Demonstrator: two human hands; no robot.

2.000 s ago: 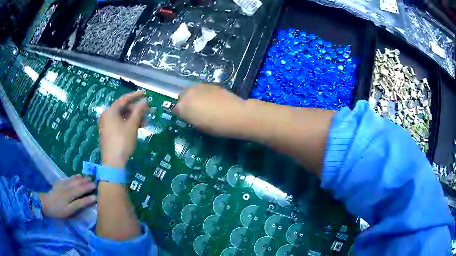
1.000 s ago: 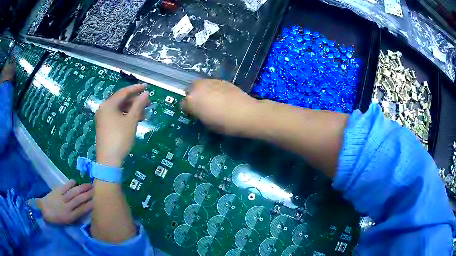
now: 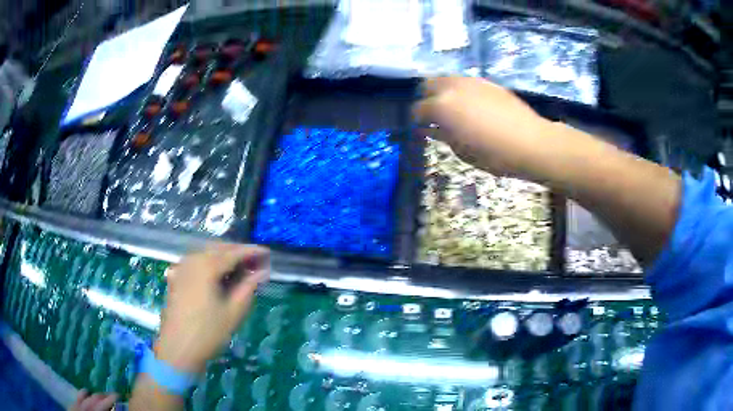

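Note:
The green circuit board (image 3: 277, 341) runs along the bottom of the view, blurred. My left hand (image 3: 215, 293), with a light blue wrist strap (image 3: 166, 371), is over the board near its far edge, thumb and fingers curled close; whether it holds something cannot be told. My right hand (image 3: 460, 108) is raised above the top of the cream component bin, fingers bent down; its fingertips are blurred, so what it holds cannot be told. Blue disc components (image 3: 329, 193) lie heaped in a black bin. Cream components (image 3: 482, 213) lie heaped to their right.
Three capacitors (image 3: 539, 323) stand on the board at right. A clear blister tray (image 3: 181, 160) with orange coils (image 3: 221, 77) is at left, beside a grey component heap (image 3: 78, 171). White paper (image 3: 124, 64) and plastic bags (image 3: 538, 60) lie behind. Another person's fingers (image 3: 95, 400) show bottom left.
The view has swung right and up. My right hand has moved from the board's far edge to above the cream bin. My left hand remains over the board. Capacitors and coils have come into view.

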